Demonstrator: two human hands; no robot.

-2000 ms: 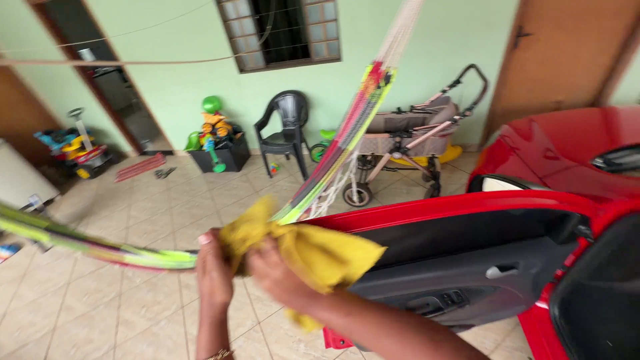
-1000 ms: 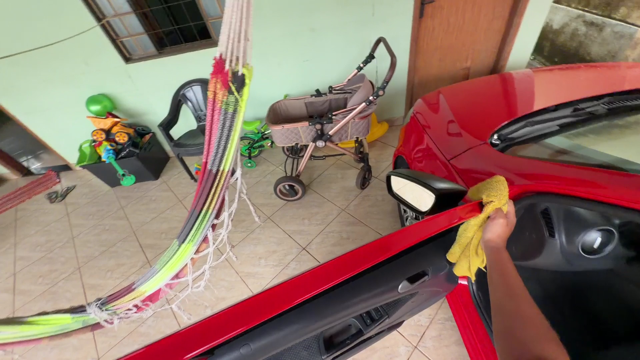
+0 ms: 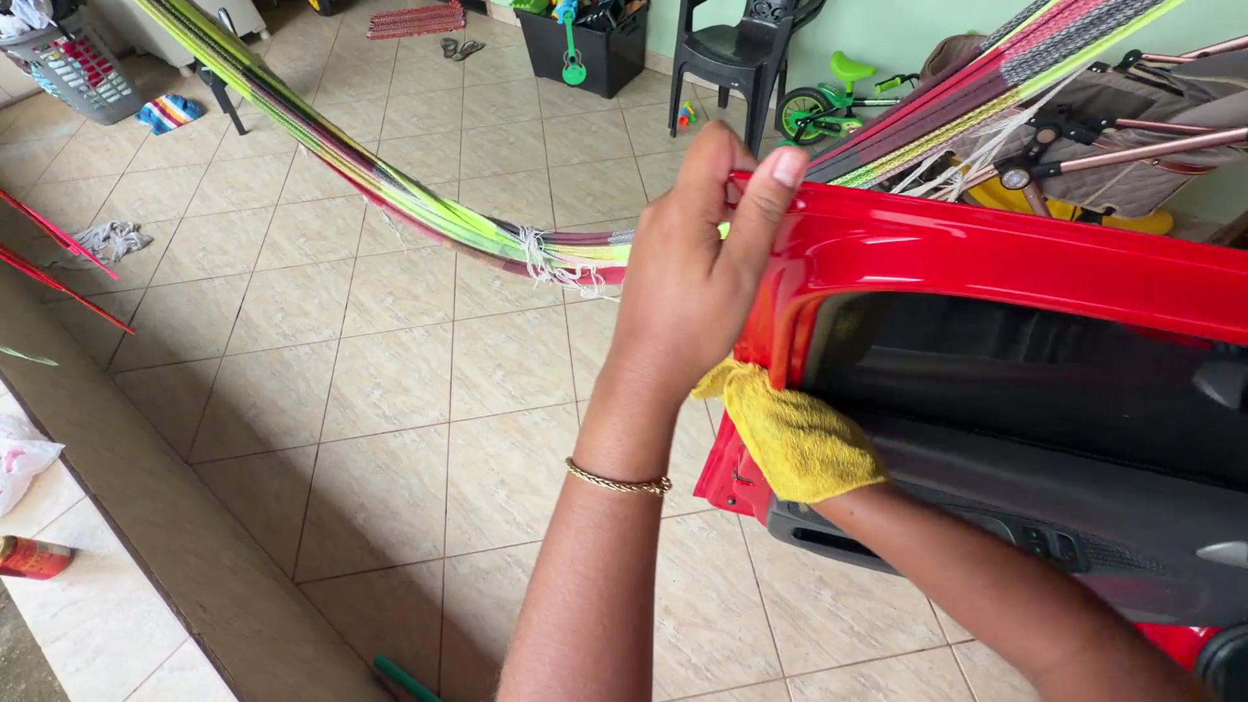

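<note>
My left hand (image 3: 687, 263), with a braided gold-coloured bracelet on its wrist, grips the top corner of a red car door's window frame (image 3: 975, 244). Below it, a yellow cloth (image 3: 795, 429) covers my right hand (image 3: 819, 458), which presses against the rear upright of the frame; its fingers are hidden under the cloth. The door stands open, its dark inner panel (image 3: 1024, 526) below and right of the cloth.
A striped hammock (image 3: 409, 200) hangs just behind the door. Beyond are a stroller (image 3: 1102, 136), a small green bike (image 3: 829, 102), a black plastic chair (image 3: 736, 49) and a black toy bin (image 3: 595, 49). A low tiled ledge (image 3: 107, 604) with a can (image 3: 34, 558) runs along the left.
The view has swung left along the door. My right hand and the yellow cloth have moved from the door's mirror end to its rear upright. My left hand, unseen one second ago, now grips the corner.
</note>
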